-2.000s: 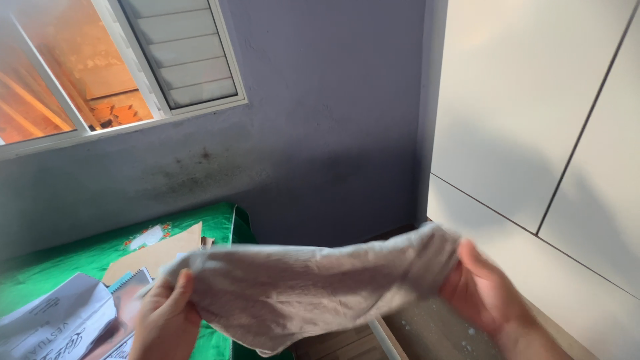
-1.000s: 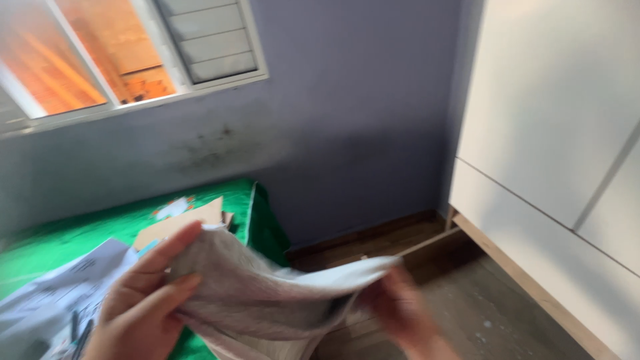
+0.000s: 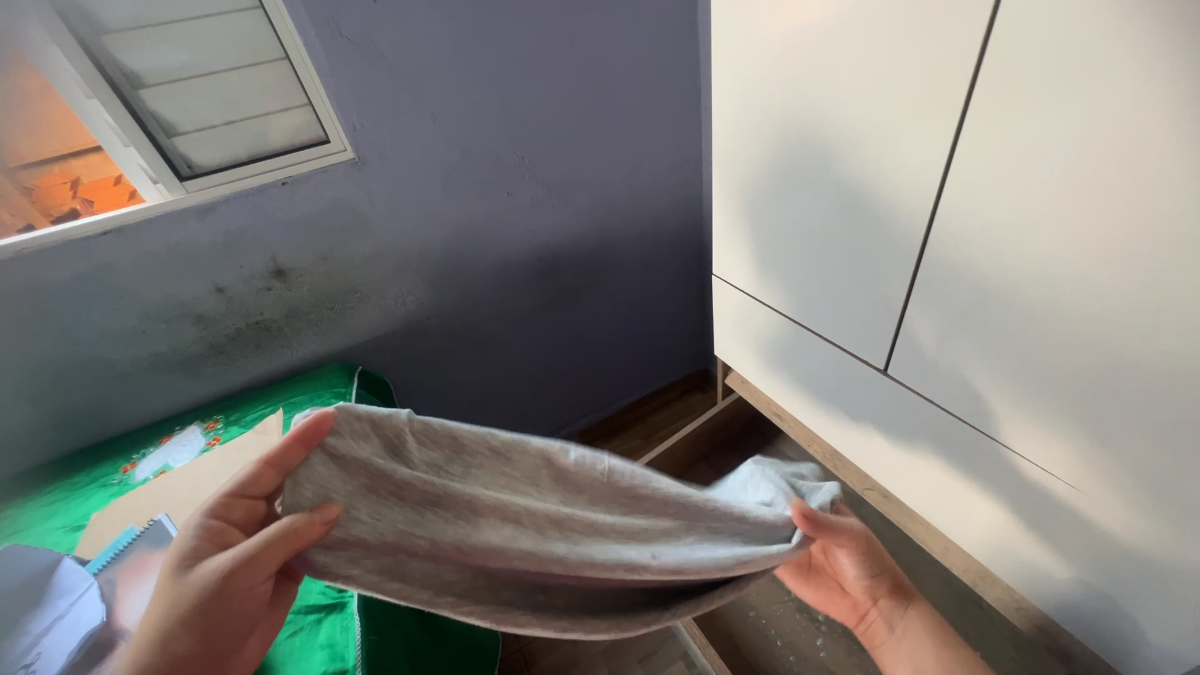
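A light grey piece of cloth [image 3: 534, 525], perhaps a garment, is stretched sideways between my two hands, sagging in the middle with folds along its length. My left hand [image 3: 244, 534] pinches its left end between thumb and fingers. At the other end, my right hand [image 3: 844, 562] grips a bunched, paler part of the cloth. Part of the green-covered surface and the floor behind are hidden by the cloth.
A green satin cover [image 3: 319, 619] with embroidery lies at the left, bearing brown cardboard [image 3: 187, 478], a spiral notebook [image 3: 141, 562] and papers [image 3: 47, 609]. At the right stands a white cabinet [image 3: 825, 206] above an open drawer [image 3: 778, 600]. A window [image 3: 216, 84] is at upper left.
The cloth, folded and hanging between my hands a second ago, is now drawn out wide. My hands have moved apart. The view has shifted somewhat.
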